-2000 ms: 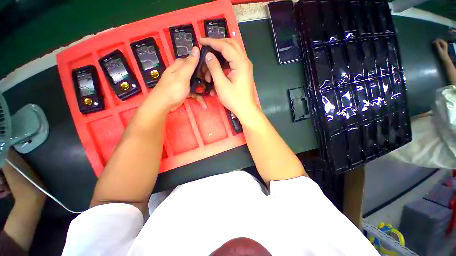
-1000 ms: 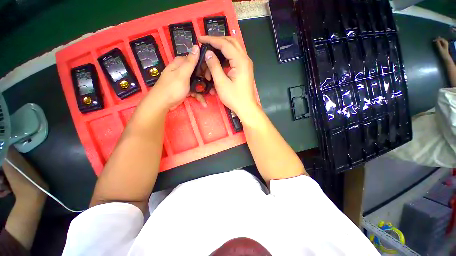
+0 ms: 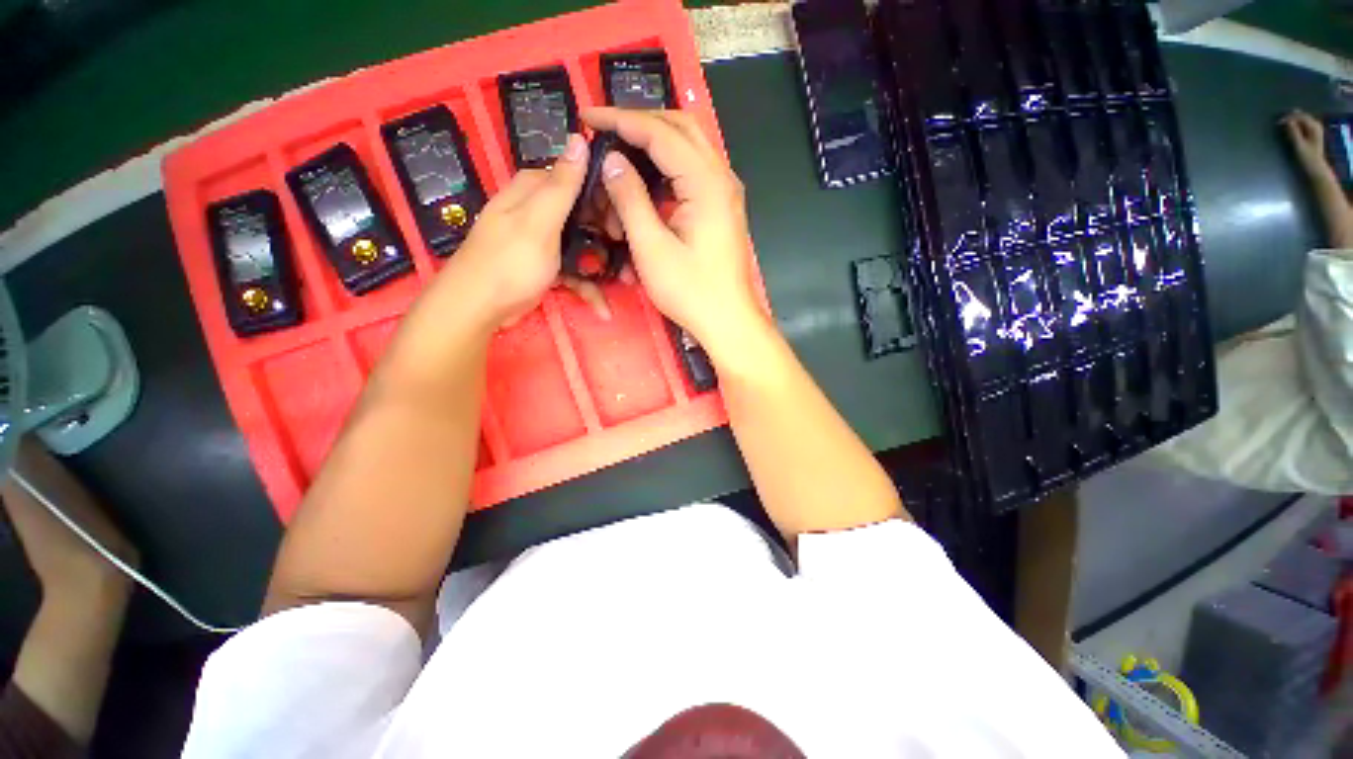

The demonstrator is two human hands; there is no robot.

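Note:
My left hand (image 3: 522, 237) and my right hand (image 3: 689, 223) together hold a black housing frame (image 3: 591, 255) above the red turnover tray (image 3: 490, 484). Red shows through a round opening at its lower end. My fingers cover much of it, and I cannot tell whether a phone unit is joined to it. Several phone units lie in the tray's upper pockets, among them one at the far left (image 3: 254, 261) and one at the upper right (image 3: 638, 80). Another phone unit (image 3: 696, 359) shows partly beside my right wrist in the lower row.
Glossy black blister trays (image 3: 1061, 267) are stacked at right. A loose frame (image 3: 886, 306) and a dark flat panel (image 3: 841, 92) lie beside them. A fan (image 3: 82, 378) stands at left. Other people's arms show at both sides.
Both hands stay at nearly the same place with the black part. The whole view has shifted very slightly.

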